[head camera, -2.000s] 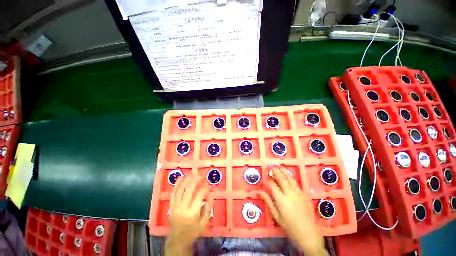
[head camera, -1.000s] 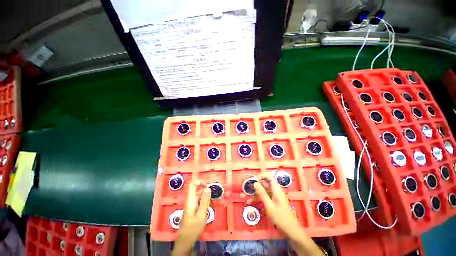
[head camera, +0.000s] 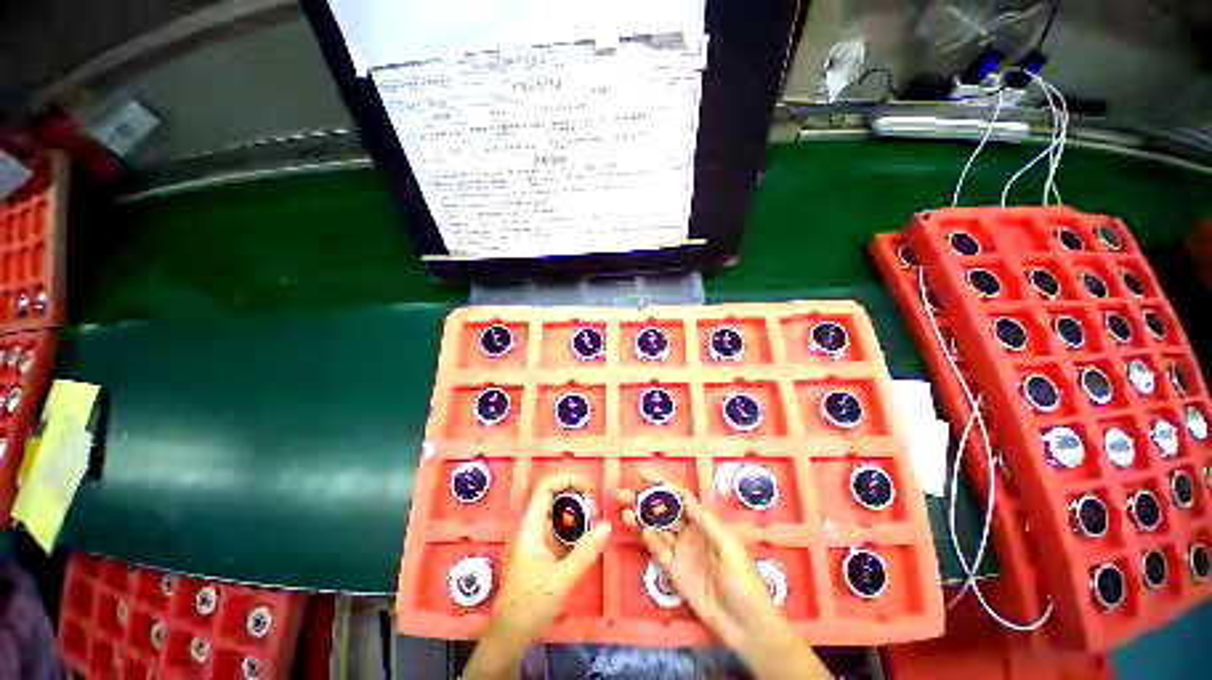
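Observation:
An orange-red compartment tray (head camera: 436, 531) lies in front of me with small round watch-like units in its pockets. My left hand (head camera: 542, 551) holds one watch unit (head camera: 572, 515), dark face up with a lit orange mark, above the tray's third row. My right hand (head camera: 698, 551) holds a second unit beside it (head camera: 659, 506), face up with a similar orange mark. Front-row pockets show face-down white-silver units (head camera: 471, 579), one partly behind my right hand. The front pocket under my left hand is mostly hidden.
Stacked orange-red trays with units (head camera: 1023, 399) stand at right, white cables (head camera: 981, 492) looping beside them. A black document stand (head camera: 758, 120) with printed sheets (head camera: 558, 146) is behind the tray. A paper slip (head camera: 920, 425) is at its right. Yellow note (head camera: 53, 465) and further trays (head camera: 100, 618) are at left.
Both hands have lifted the two third-row units slightly off the tray and brought them closer together. Their faces now show orange marks.

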